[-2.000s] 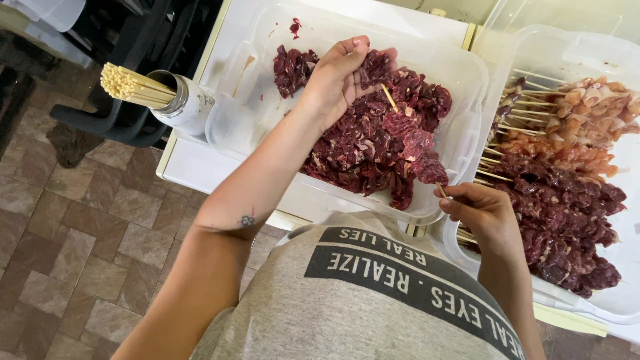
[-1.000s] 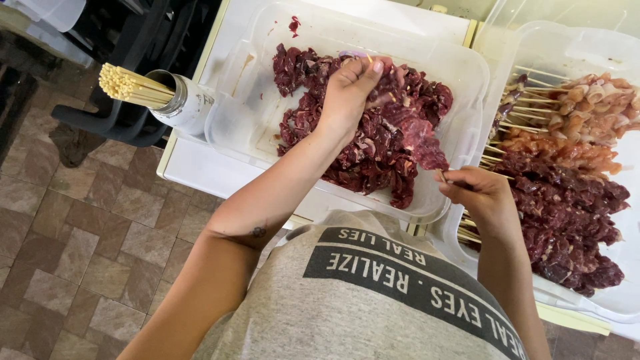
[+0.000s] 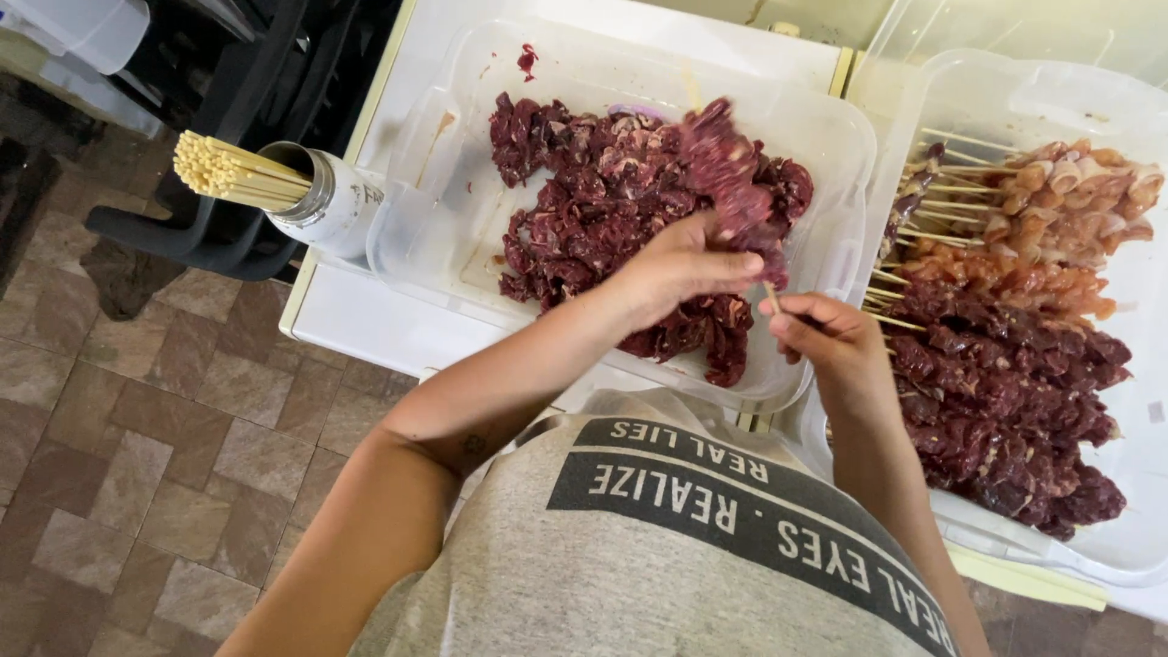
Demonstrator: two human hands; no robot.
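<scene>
My right hand (image 3: 821, 333) pinches the lower end of a wooden skewer (image 3: 773, 297) between thumb and fingers. Dark red meat pieces (image 3: 725, 160) are threaded along the skewer, which slants up and left over a plastic tub; its upper part is blurred. Around the lower part of that meat is my left hand (image 3: 689, 269), thumb in front and the fingers partly hidden behind. Below both hands, a pile of loose raw meat (image 3: 584, 219) lies in the translucent tub (image 3: 438, 146).
At the right, a second translucent tub (image 3: 1131, 557) holds several skewers of dark meat (image 3: 1013, 420) and paler meat (image 3: 1077, 196). Bare skewers (image 3: 237, 173) stand in a white container (image 3: 338, 210) beside the left tub. Black chairs (image 3: 246, 137) are at the upper left, above the tiled floor.
My left hand has moved down and right from over the pile to the lower end of the threaded meat. The skewer now points more steeply upward, with its meat raised over the tub.
</scene>
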